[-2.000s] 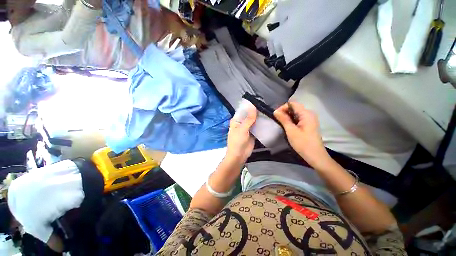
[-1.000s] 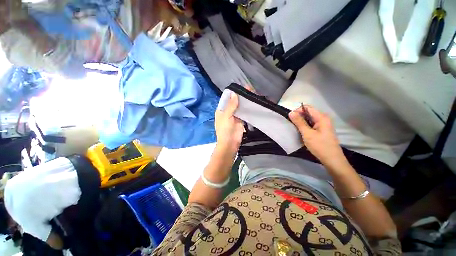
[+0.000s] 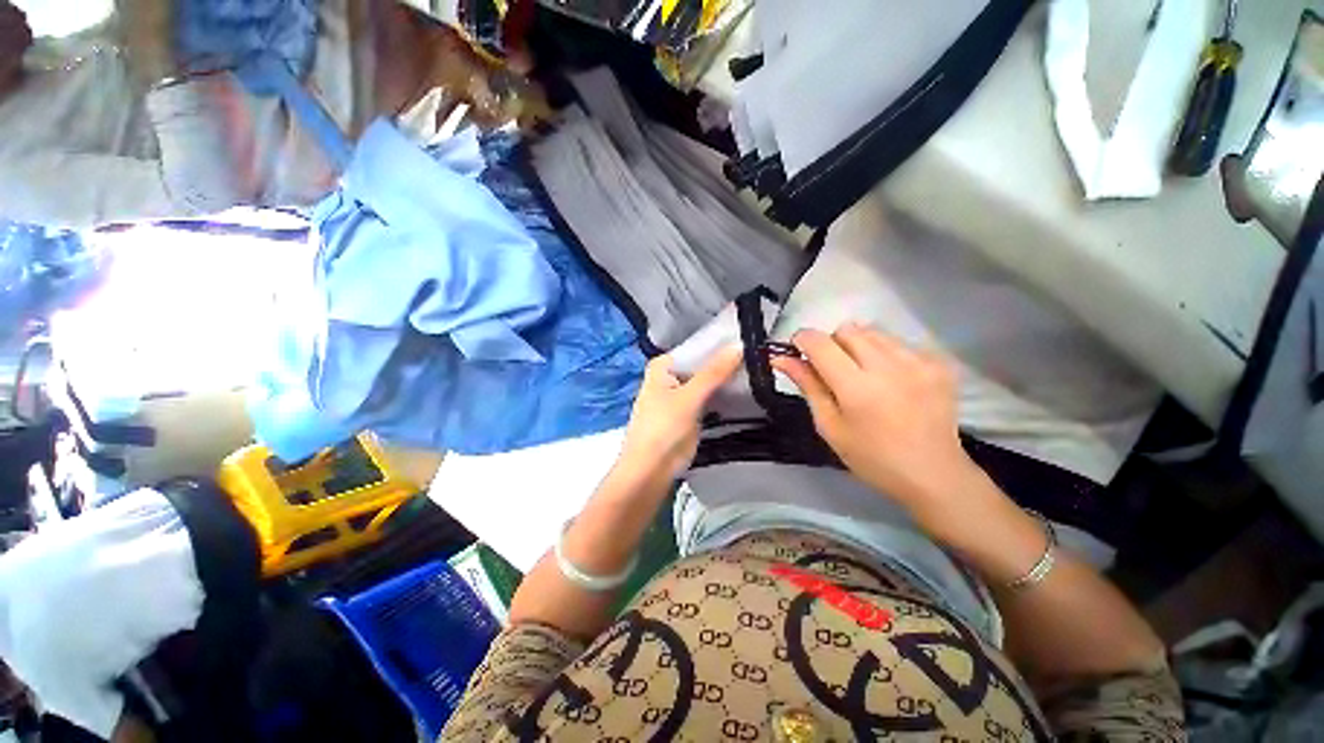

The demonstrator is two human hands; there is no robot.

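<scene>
A grey cut piece (image 3: 712,346) with a black edging (image 3: 754,349) is held above my lap. My left hand (image 3: 671,414) grips its left part between thumb and fingers. My right hand (image 3: 876,404) is at the black edging, with small dark thread snips (image 3: 784,350) between its fingers and their tip against the edging. The black edging is bent there. The fingers of my right hand partly hide the snips. Many grey layers with black borders (image 3: 654,218) lie fanned just beyond my hands.
A second grey stack with thick black edges (image 3: 886,102) lies on the pale table (image 3: 1002,196). A white V-shaped strip (image 3: 1111,145) and a screwdriver (image 3: 1208,109) are at the upper right. Light blue fabric (image 3: 436,276) is at left, above a yellow stand (image 3: 312,501) and a blue basket (image 3: 421,639).
My hands have come closer together. The grey piece was stretched out between them and is now gathered, its black edge turned more upright. The snips' tip has moved to the edging.
</scene>
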